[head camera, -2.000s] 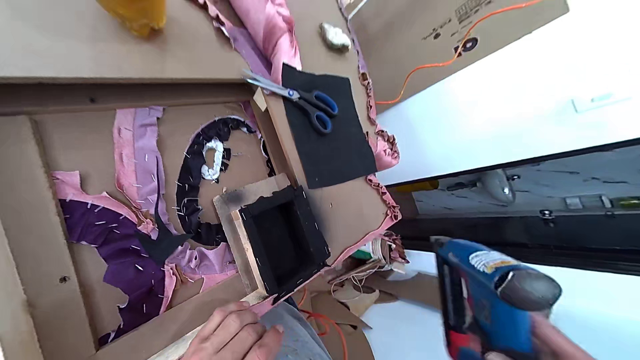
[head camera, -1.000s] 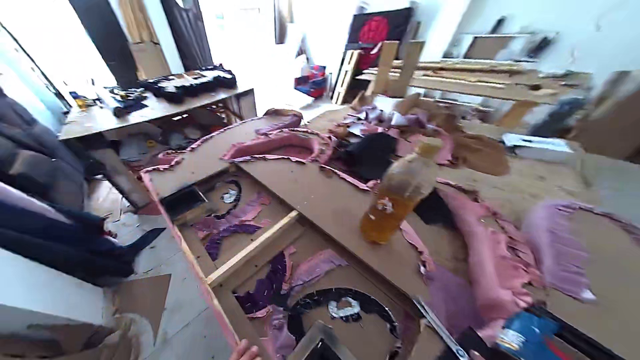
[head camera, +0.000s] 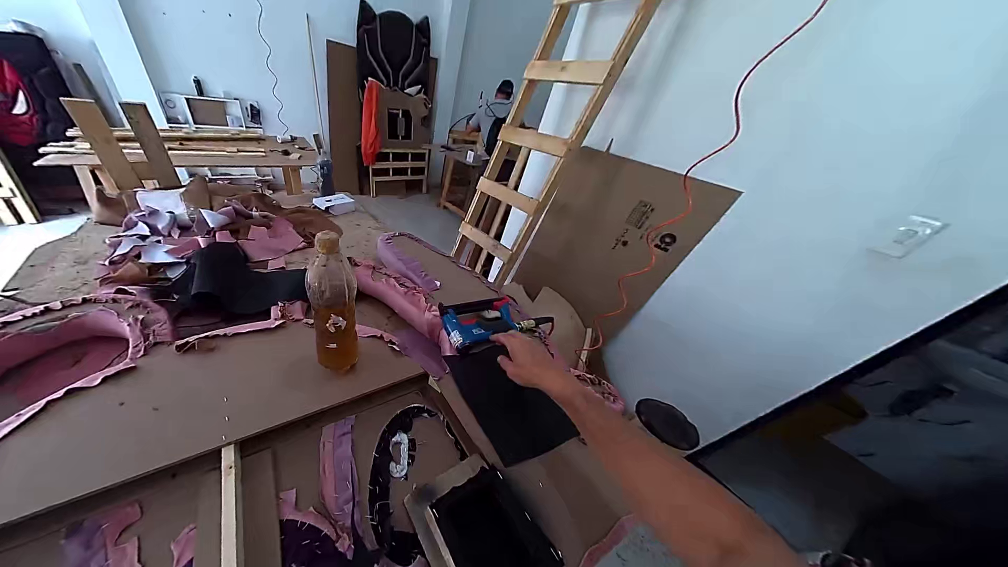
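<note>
A blue pneumatic staple gun (head camera: 475, 327) lies on the padded pink and purple edge of the work, its hose fitting toward the right. My right hand (head camera: 524, 360) reaches in from the lower right, its fingers apart and the index fingertip at the gun's near side, not wrapped around it. Beneath that hand is a piece of black fabric (head camera: 504, 409). My left hand is out of view. Nearer stands a black-lined box opening (head camera: 488, 520), beside a curved black fabric strip (head camera: 379, 472) stapled to the brown panel (head camera: 173, 394).
A plastic bottle of amber liquid (head camera: 335, 315) stands on the panel. Fabric scraps (head camera: 260, 228) and a black roll (head camera: 220, 279) lie behind it. A wooden ladder (head camera: 512, 193) leans at the wall, near cardboard (head camera: 622, 228) and an orange hose (head camera: 687, 189). A person (head camera: 502, 106) is in the background.
The staple gun, held up in my right hand two seconds ago, now rests on the padded edge, with the hand's fingers apart beside it. My left hand has left the view. The view has swung widely.
</note>
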